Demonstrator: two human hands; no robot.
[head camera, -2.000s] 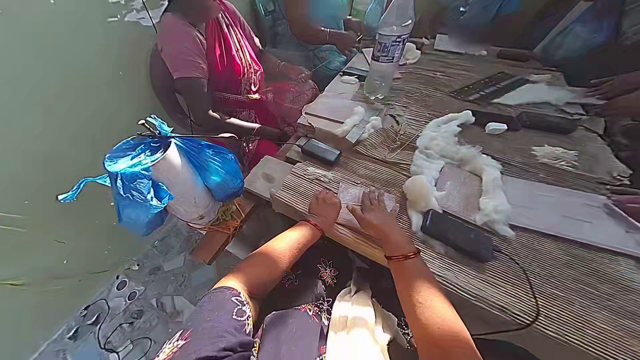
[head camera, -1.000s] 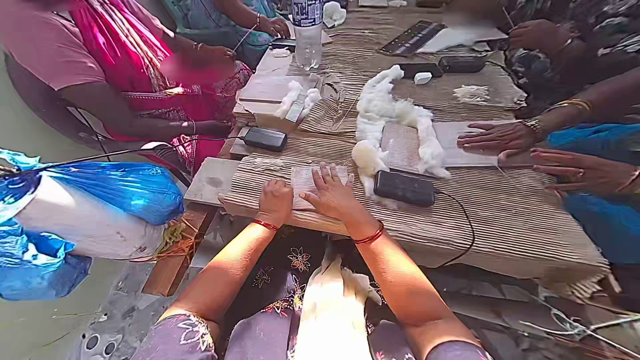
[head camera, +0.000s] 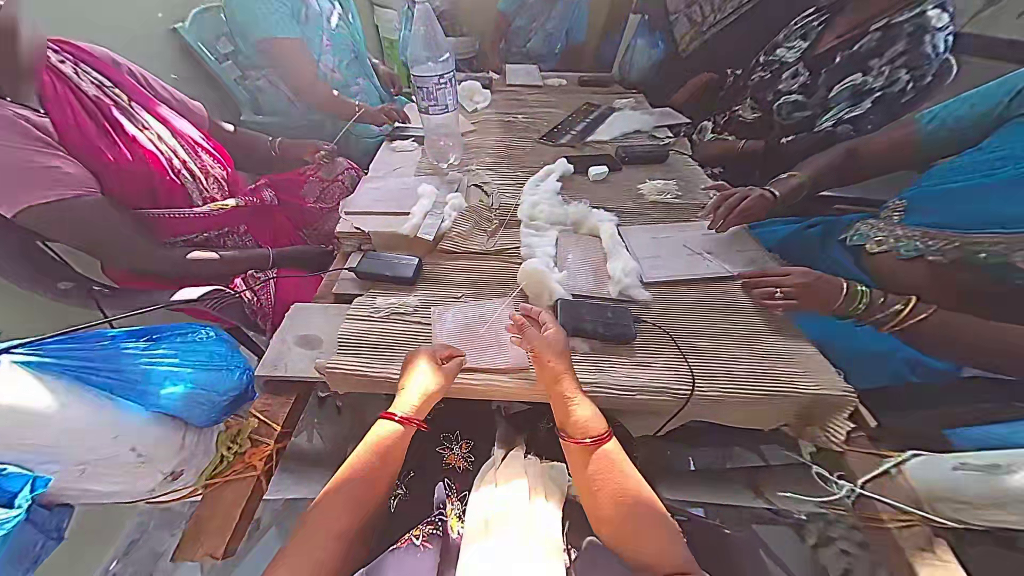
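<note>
A ribbed, translucent sheet (head camera: 474, 334) lies on the corrugated cardboard table cover (head camera: 720, 336) in front of me. My left hand (head camera: 432, 372) rests at its lower left, fingers curled; whether it grips anything cannot be told. Above the sheet's right part, my right hand (head camera: 542, 336) pinches a thin white cotton wick (head camera: 502, 306) that slants across the sheet. Just beyond, a length of white cotton wool (head camera: 542, 232) bends around a second ribbed sheet (head camera: 582, 260). A black rectangular device (head camera: 596, 320) with a cable sits right of my right hand.
Another black box (head camera: 387, 267) and a small pile of wicks (head camera: 398, 304) are at the left. A plastic bottle (head camera: 436, 96) stands farther back. At the right, a person's hands touch a pale board (head camera: 680, 250). Other people sit around the table; blue bags (head camera: 160, 372) are at the left.
My right hand has lifted from lying flat on the ribbed sheet and now holds a thin wick. The person at the right has moved their hands apart. The view has shifted.
</note>
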